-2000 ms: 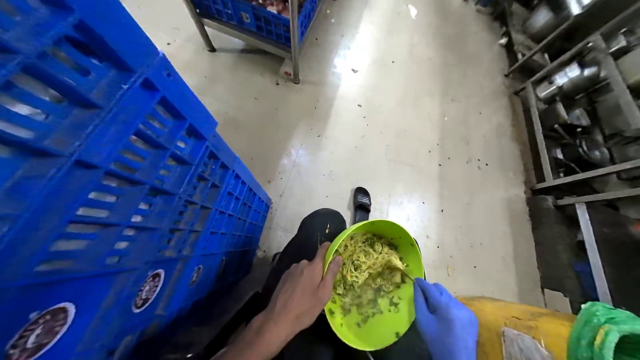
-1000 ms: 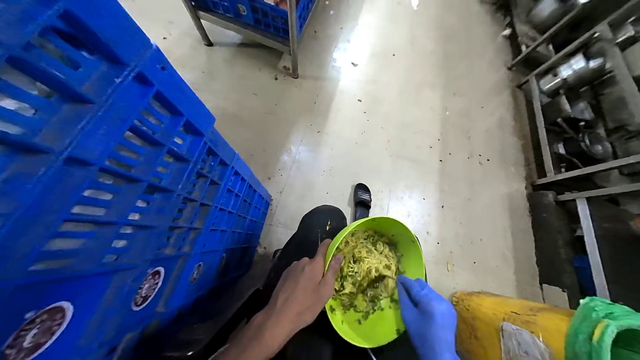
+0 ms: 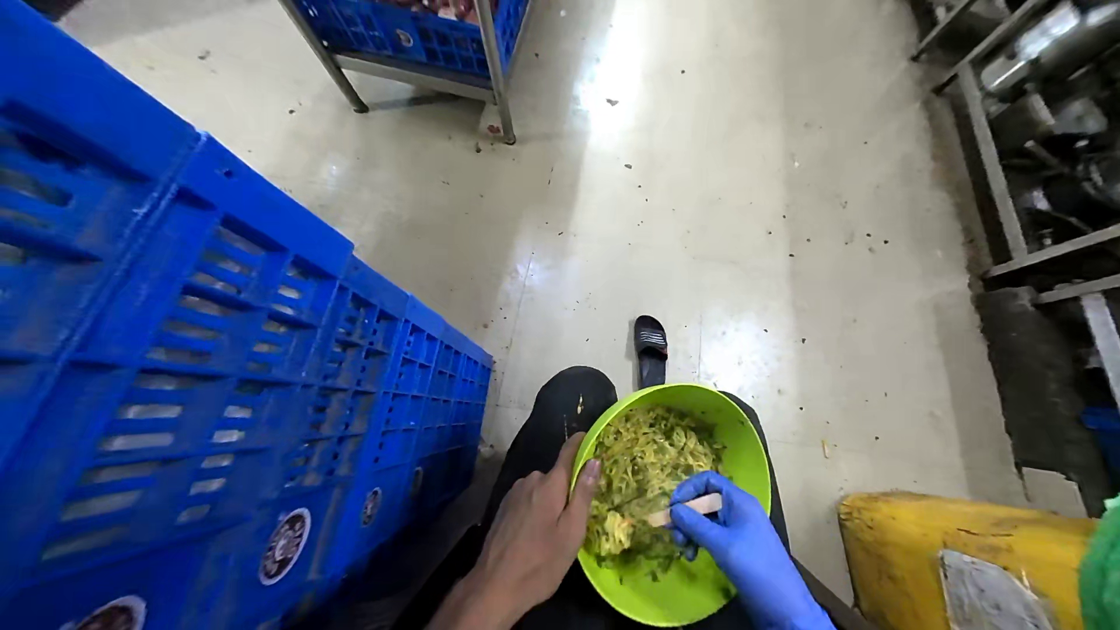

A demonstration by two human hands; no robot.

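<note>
A lime-green bowl point(image 3: 748, 437) rests on my lap, tilted a little, with a shredded yellow-green food mixture point(image 3: 652, 455) inside. My bare left hand point(image 3: 542, 521) grips the bowl's left rim, thumb over the edge. My right hand point(image 3: 726, 534), in a blue glove, is over the lower right of the bowl and holds a light-coloured flat handle point(image 3: 704, 504), perhaps wooden. The far end of that utensil is hidden in the mixture.
Stacked blue plastic crates point(image 3: 262, 350) stand close on my left. A metal stand point(image 3: 411, 74) holds another blue crate ahead. Metal racks point(image 3: 989, 157) with metalware line the right. A yellow container point(image 3: 954, 551) is at lower right. My foot in a black slide sandal point(image 3: 650, 337) is beyond the bowl.
My gloved right hand has moved from the bowl's right edge to farther inside it, and the utensil's pale handle now shows. My left hand stays on the left rim.
</note>
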